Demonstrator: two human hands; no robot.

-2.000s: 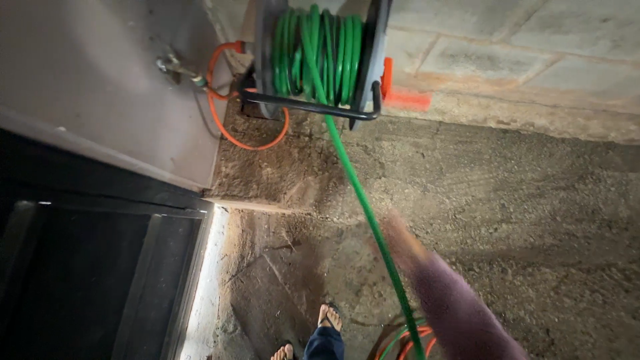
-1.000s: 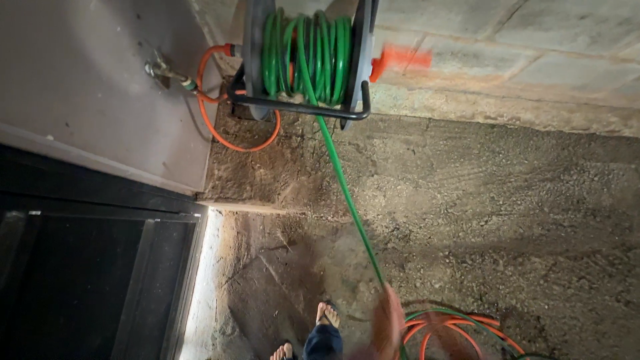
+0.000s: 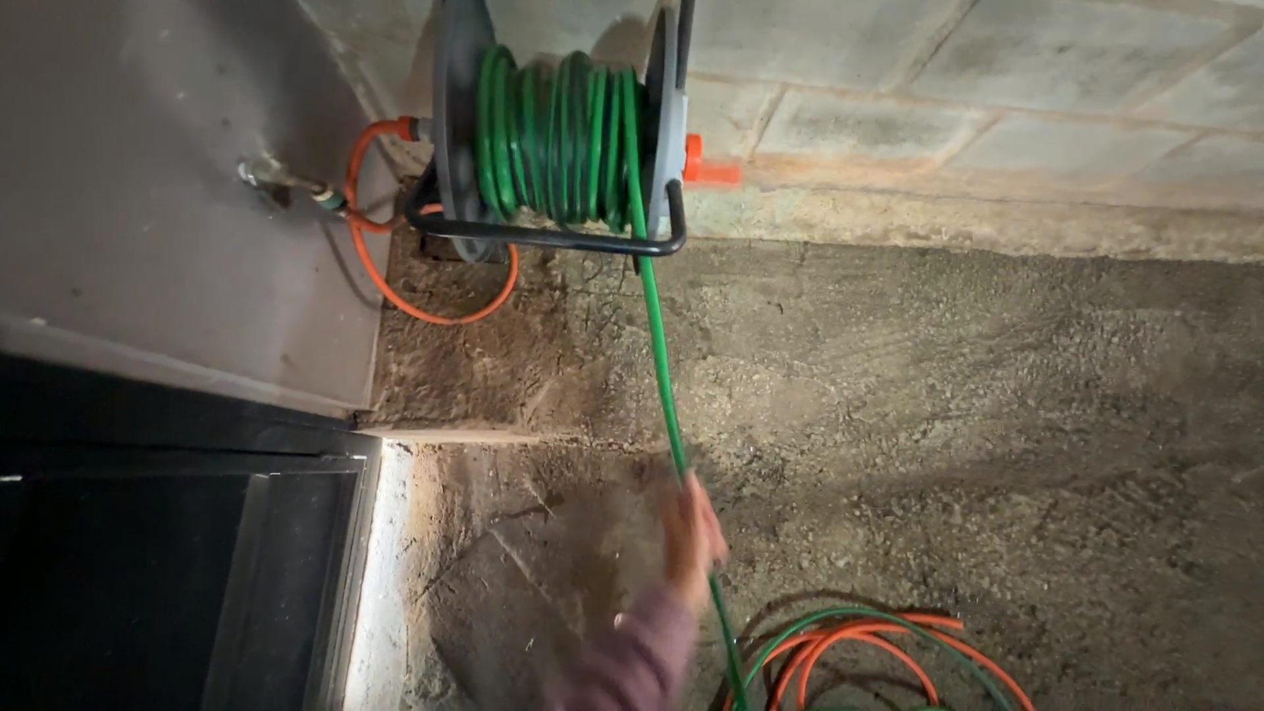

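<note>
My left hand [image 3: 696,533], slightly blurred and in a purple sleeve, is closed around the green garden hose [image 3: 664,365] at lower centre. Above it the hose runs taut over the black frame bar of a hose reel [image 3: 563,237], onto the right side of the wound green coils [image 3: 558,138]. Below my hand it continues down to loose green and orange hose loops [image 3: 849,627] on the ground. An orange crank handle [image 3: 711,163], blurred, sticks out on the reel's right. My right hand is out of view.
A wall tap [image 3: 272,178] at left joins the reel through a short orange hose [image 3: 434,318]. Behind the reel stands a concrete block wall [image 3: 869,123]. A dark door or panel [image 3: 118,583] fills the lower left. The ground [image 3: 968,395] is rough.
The hose's feed point has shifted from the middle of the drum to its right side. My left hand is now higher on the hose. The feet seen earlier are out of view.
</note>
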